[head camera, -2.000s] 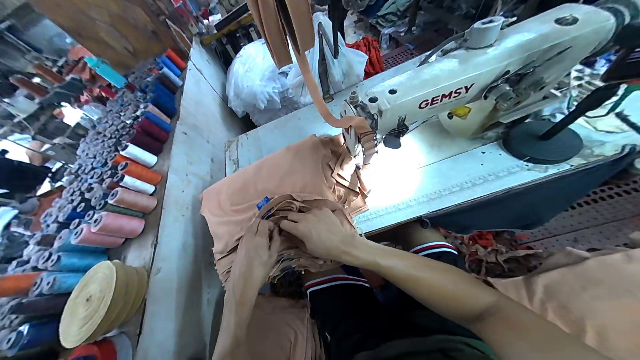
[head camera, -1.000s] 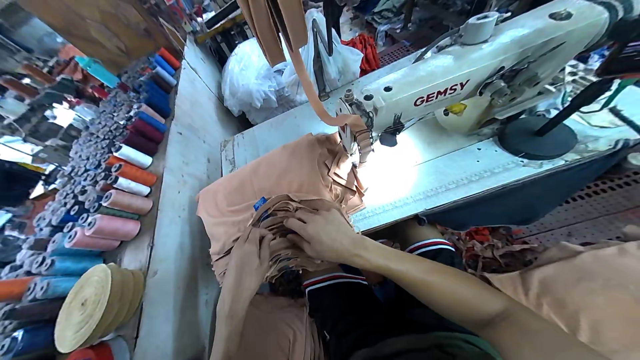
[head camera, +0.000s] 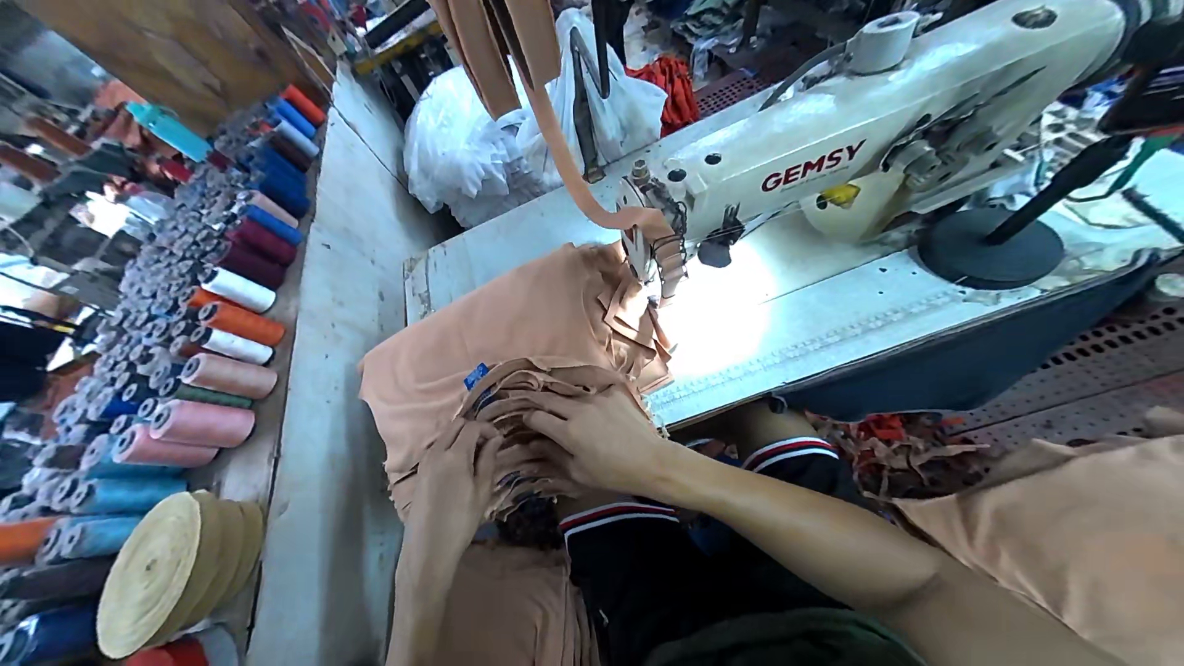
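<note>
A stack of tan fabric pieces (head camera: 481, 324) lies on the table left of a white Gemsy sewing machine (head camera: 786, 148). Its near edge is folded up in many layers, with a small blue label (head camera: 475, 376) on top. My left hand (head camera: 458, 467) presses on the left side of these folded layers, fingers bent. My right hand (head camera: 601, 435) grips the layers from the right, its fingertips among the folds. A tan fabric strip (head camera: 564, 166) hangs down into the machine's needle area, beside the stack's right edge.
Thread spools (head camera: 217, 375) and a roll of cream tape (head camera: 153, 573) stand on the left beyond a white board (head camera: 338, 370). White plastic bags (head camera: 472, 139) sit behind the table. A black round base (head camera: 990, 248) rests at right. More tan fabric (head camera: 1101, 527) lies at lower right.
</note>
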